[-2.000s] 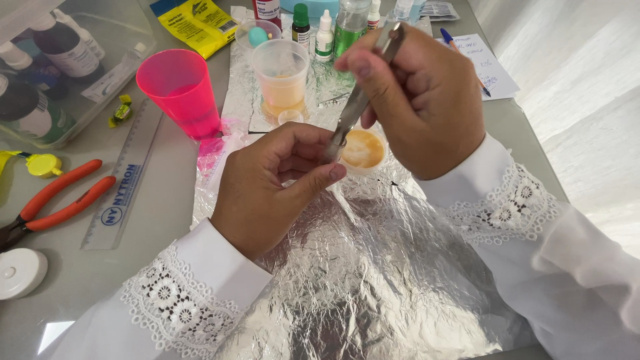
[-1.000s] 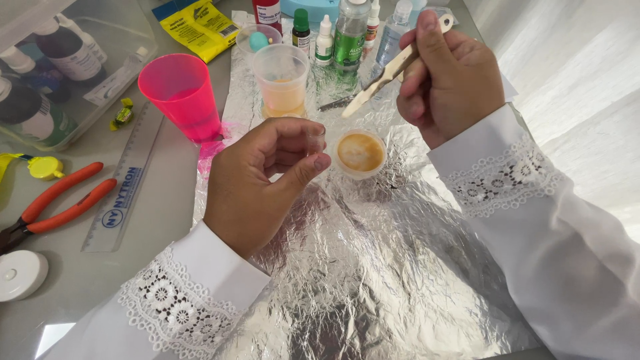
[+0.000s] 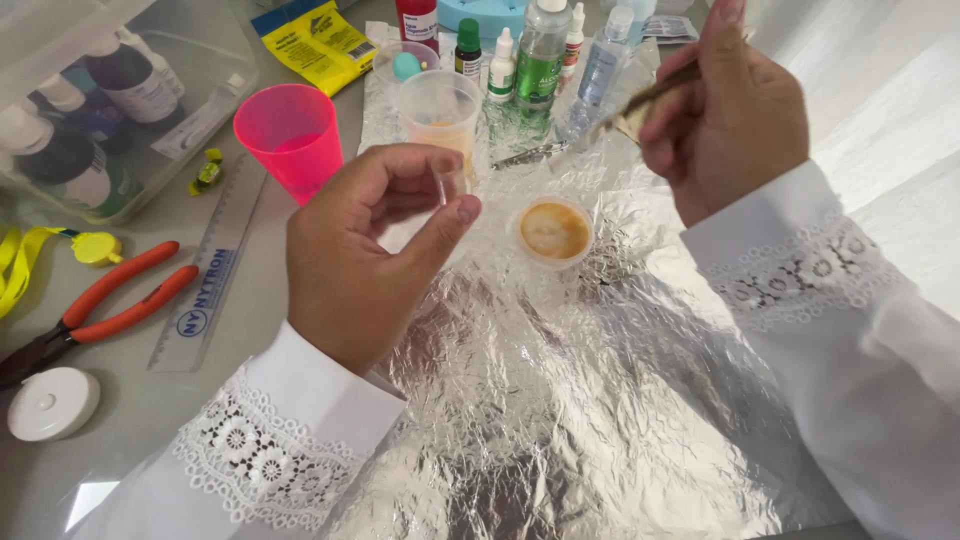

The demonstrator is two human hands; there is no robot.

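Between the thumb and fingers of my left hand [image 3: 367, 247] is a small clear plastic piece [image 3: 448, 178], like a short tube. My right hand [image 3: 724, 112], raised at the upper right, grips a slim tool [image 3: 656, 88], blurred, pointing down to the left; its kind cannot be made out. Between and below the hands, a small round cup [image 3: 555, 232] with orange-and-white contents rests on crumpled aluminium foil [image 3: 510, 405]. Metal tweezers [image 3: 529, 155] lie on the foil behind it. A translucent plastic cup [image 3: 439, 105] with pale orange contents stands just beyond my left fingers.
A pink cup [image 3: 289, 135], clear ruler [image 3: 206, 277], orange-handled pliers [image 3: 124, 292], white round case [image 3: 54, 403] and yellow tape [image 3: 96, 247] are at the left. A clear bin [image 3: 202, 90] holds bottles. Several bottles, including a green-labelled one [image 3: 541, 56], line the back.
The tweezers were in my hands two seconds ago and now lie on the foil. My right hand took up a pale stick-like tool and has moved slightly up and right since.
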